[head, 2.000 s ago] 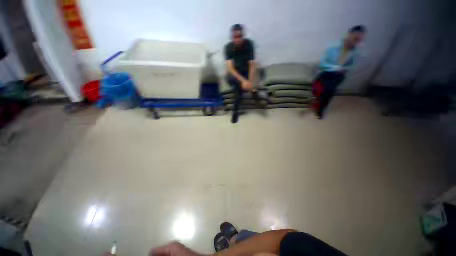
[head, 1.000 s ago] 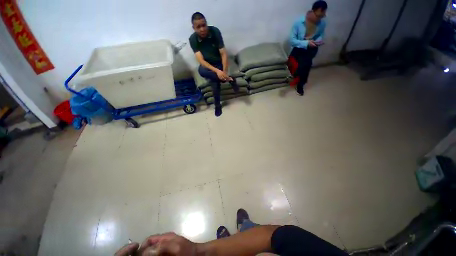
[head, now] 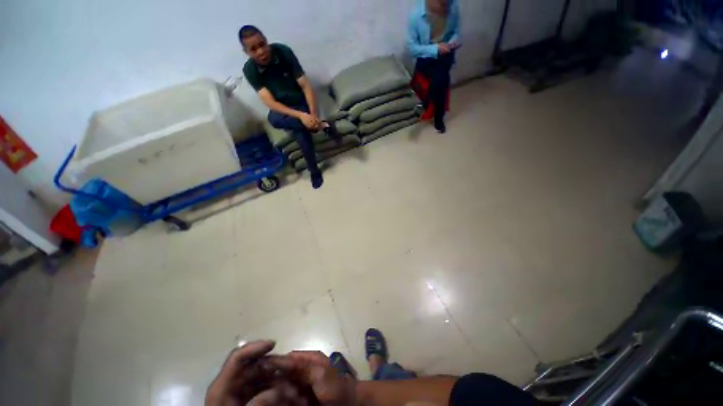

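Observation:
My left hand (head: 238,371) is at the bottom edge, left of centre, with its fingers curled. My right hand (head: 319,376) comes in from the right with a bare forearm and a dark sleeve. The two hands meet or overlap in front of my lap, and the picture's edge cuts them off below. Blur and overlap hide what is between the fingers. No cigarette can be made out now. My feet in dark sandals (head: 375,344) show just beyond the right forearm.
Shiny metal tubes (head: 682,323) stand at lower right, below a green-and-white bin (head: 663,225). Along the wall are a blue trolley (head: 208,189) with an off-white tub (head: 158,158), a blue bag (head: 101,208), a red bucket (head: 65,225), stacked sacks (head: 372,83) and two seated people.
The view has swung right, so the trolley and people sit further left. My hands have come higher into the picture and together. The small white tip at my left fingers no longer shows.

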